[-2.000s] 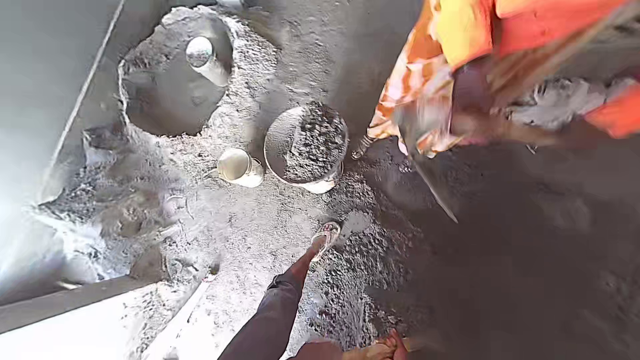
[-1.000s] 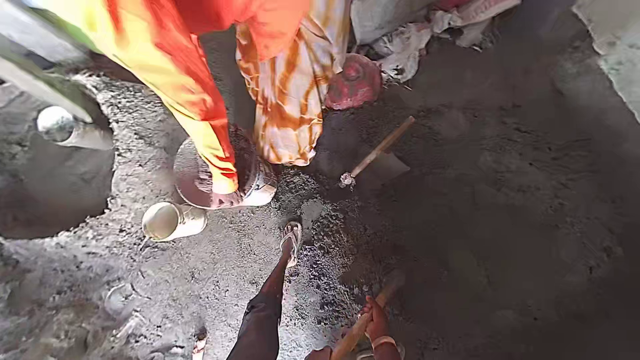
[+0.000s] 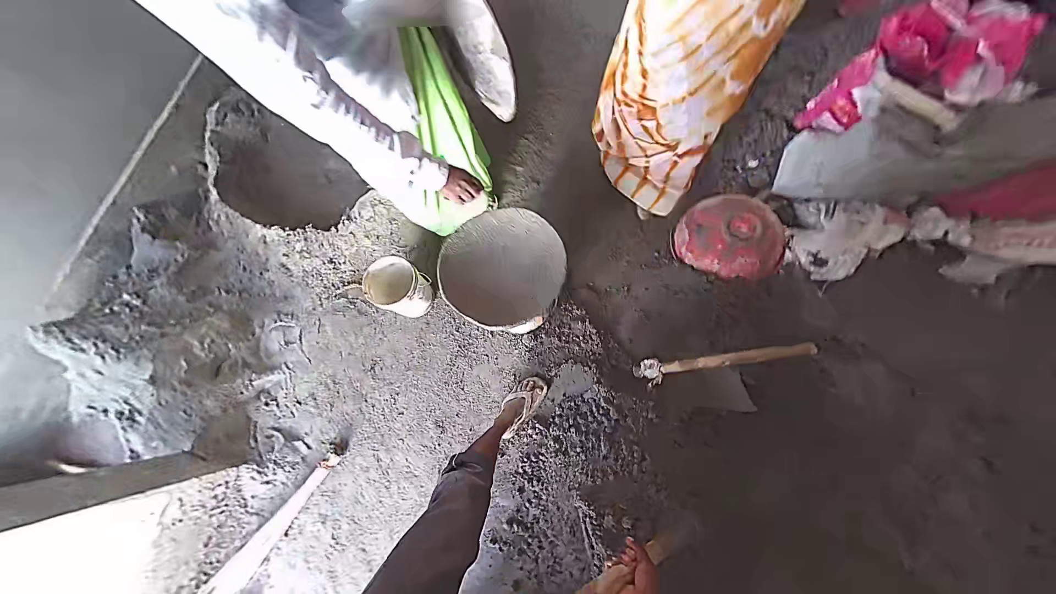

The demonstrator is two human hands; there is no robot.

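Observation:
At the bottom edge, my right hand point(image 3: 635, 568) is closed around a wooden handle point(image 3: 664, 544); the handle's far end is blurred. My left hand does not show. Rough grey material point(image 3: 577, 470) covers the ground beside the handle. A sandalled foot point(image 3: 524, 404) stands ahead. Beyond it sits a round basin point(image 3: 503, 268) with a grey inside, and a small pale bucket point(image 3: 396, 285) is at its left. Another person's hand point(image 3: 462, 186) hangs by green cloth at the basin's upper left rim. A hoe point(image 3: 734, 358) with a wooden handle lies on the ground to the right.
A red round object point(image 3: 730, 237) lies near a person's orange-and-white patterned garment point(image 3: 660, 107). Sacks and pink plastic point(image 3: 916, 58) are at upper right. A round hollow point(image 3: 285, 177) is at upper left, near a wall. A pale pole point(image 3: 272, 528) lies at lower left.
The person in orange has moved back from the basin, and a person with a white sleeve is now beside it. The dark mix seen in the basin two seconds ago no longer shows.

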